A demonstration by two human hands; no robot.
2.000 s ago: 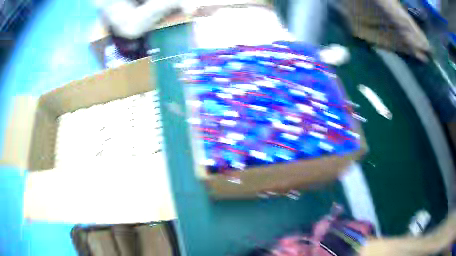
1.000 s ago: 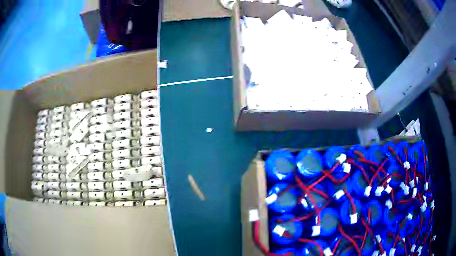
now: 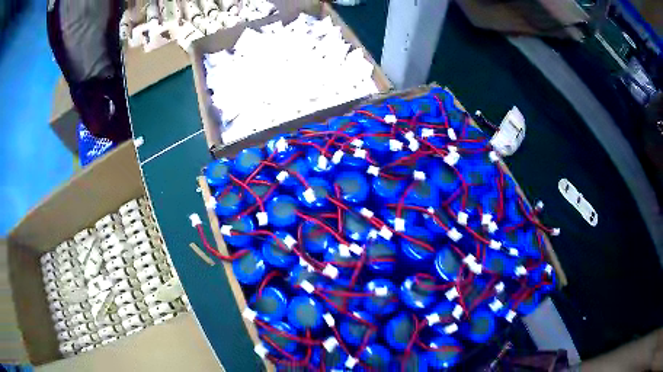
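No hand of mine is clearly in view. Nearest in front is a brown battery carton (image 3: 549,265) packed with upright blue battery cells (image 3: 351,187). Red and dark leads with small white connectors (image 3: 310,195) lie tangled on top. One lead hangs over the carton's left edge. Behind it, an open carton (image 3: 205,116) holds a loose heap of white squares (image 3: 287,73). At the lower left, the housing carton (image 3: 25,305) holds rows of cream parts (image 3: 109,272), with some loose pieces on top.
A white shell (image 3: 512,131) and a flat white plate with dark holes (image 3: 578,202) lie on the dark green belt (image 3: 538,189). A pale post (image 3: 413,40) stands behind the cartons. A person's dark sleeve (image 3: 87,58) is at the upper left. Cream parts lie on cardboard at the top.
The view has swung: the battery carton now fills the centre, and the white squares and housing carton have shifted left in the picture. The shell and flat plate on the belt now show clearly.
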